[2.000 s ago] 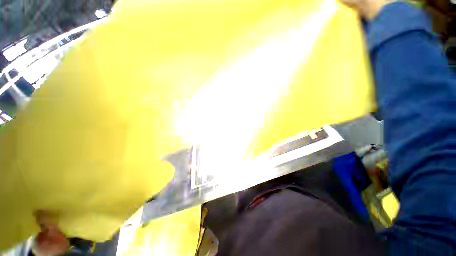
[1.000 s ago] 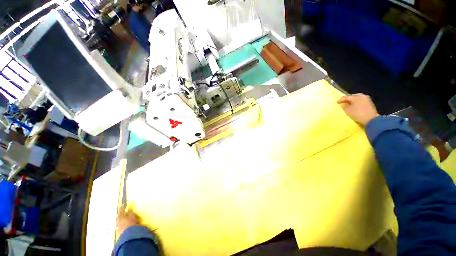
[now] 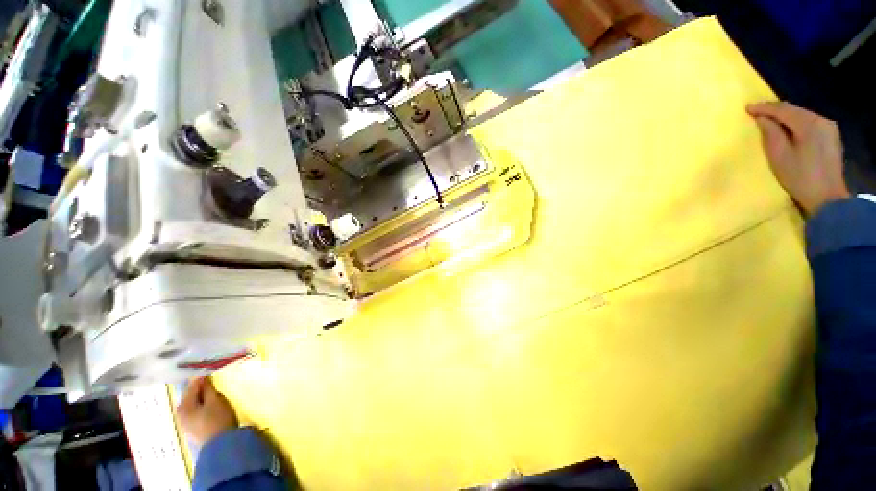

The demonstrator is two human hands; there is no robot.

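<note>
A large yellow panel (image 3: 615, 336) lies spread over the machine table, with a straight crease line across its right part. Its far edge reaches the clamp frame (image 3: 519, 206), a yellow-edged clear plate with a long slot. My left hand (image 3: 206, 410) pinches the panel's left edge, below the machine head. My right hand (image 3: 802, 153) holds the panel's right edge, with the thumb and fingers at the rim. The needle is hidden by the head, so I cannot tell how the panel lies under it.
The white pattern sewer head (image 3: 192, 307) stands at the left. The clamp carriage (image 3: 384, 144) with black cables is behind the frame. Brown strips (image 3: 615, 24) lie at the far edge beside a green surface (image 3: 519, 58). A printed sheet (image 3: 154, 441) is at the lower left.
The panel was lifted, then was laid on the table. Since then my view has moved closer to the machine head and frame. Both hands still hold the side edges.
</note>
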